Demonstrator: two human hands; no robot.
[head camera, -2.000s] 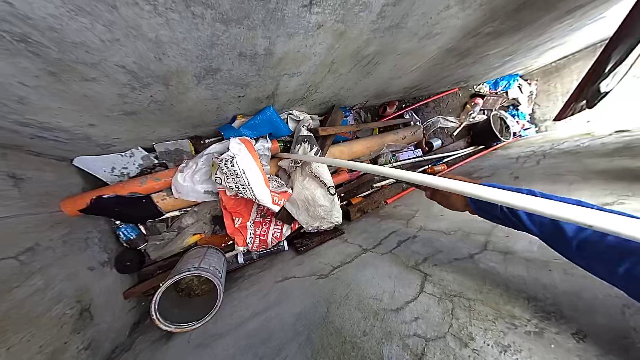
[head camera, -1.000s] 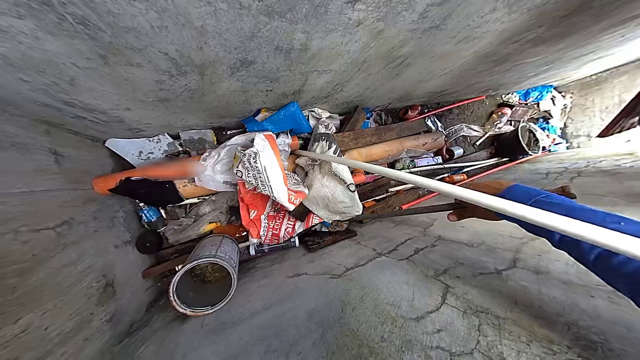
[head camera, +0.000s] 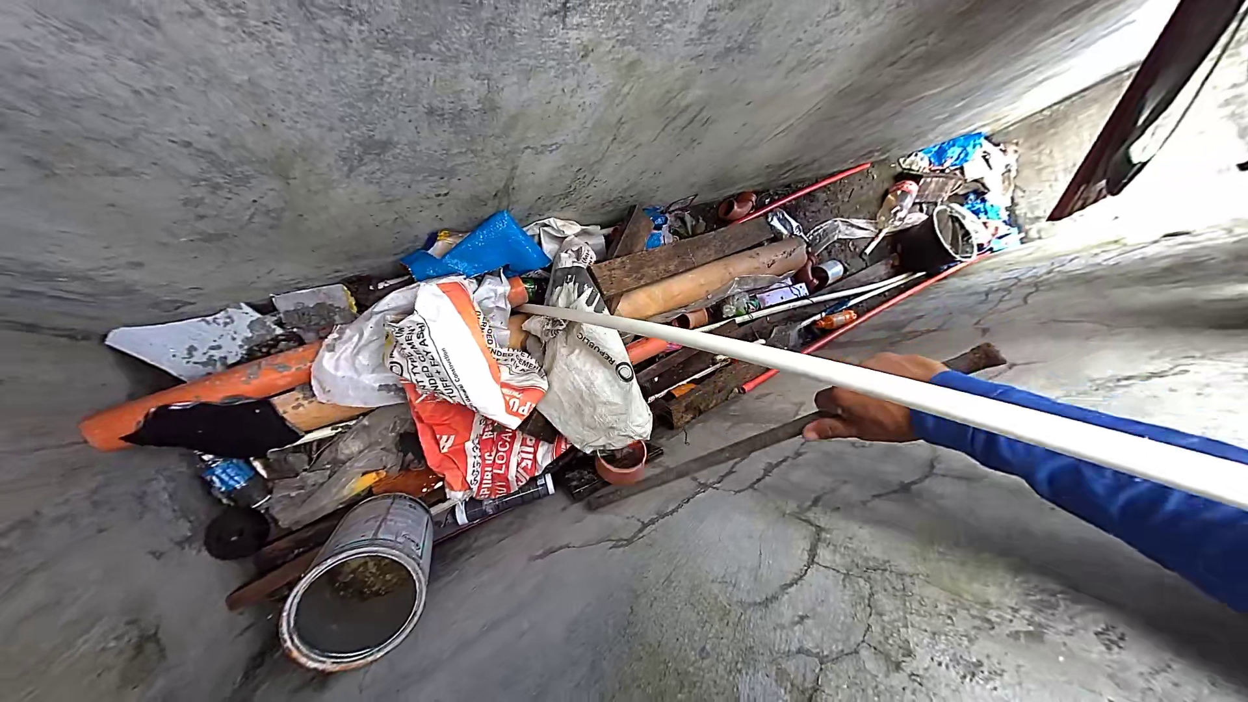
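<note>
My right hand (head camera: 866, 402), in a blue sleeve, is closed around a long, thin wooden strip (head camera: 712, 460). The strip slants beside the debris pile, its lower left end near a reddish-brown pipe piece (head camera: 622, 462). A white pole (head camera: 877, 388) crosses in front of my right hand and forearm. Its far end meets the pile near a crumpled white woven sack (head camera: 590, 385); what holds its near end is out of frame. Left of that sack lies a red-and-white printed sack (head camera: 468, 361). My left hand is not in view.
Concrete walls (head camera: 390, 127) rise around the debris. An open can (head camera: 356, 604) holding murky liquid lies at the lower left. Orange pipe (head camera: 219, 390), a wooden plank (head camera: 682, 258), blue plastic (head camera: 483, 249), thin red pipes (head camera: 868, 307) and a black bucket (head camera: 938, 239) lie about.
The wooden strip in my right hand now shows more fully, its lower end out from the pile's edge. The reddish-brown pipe piece near that end has come into sight.
</note>
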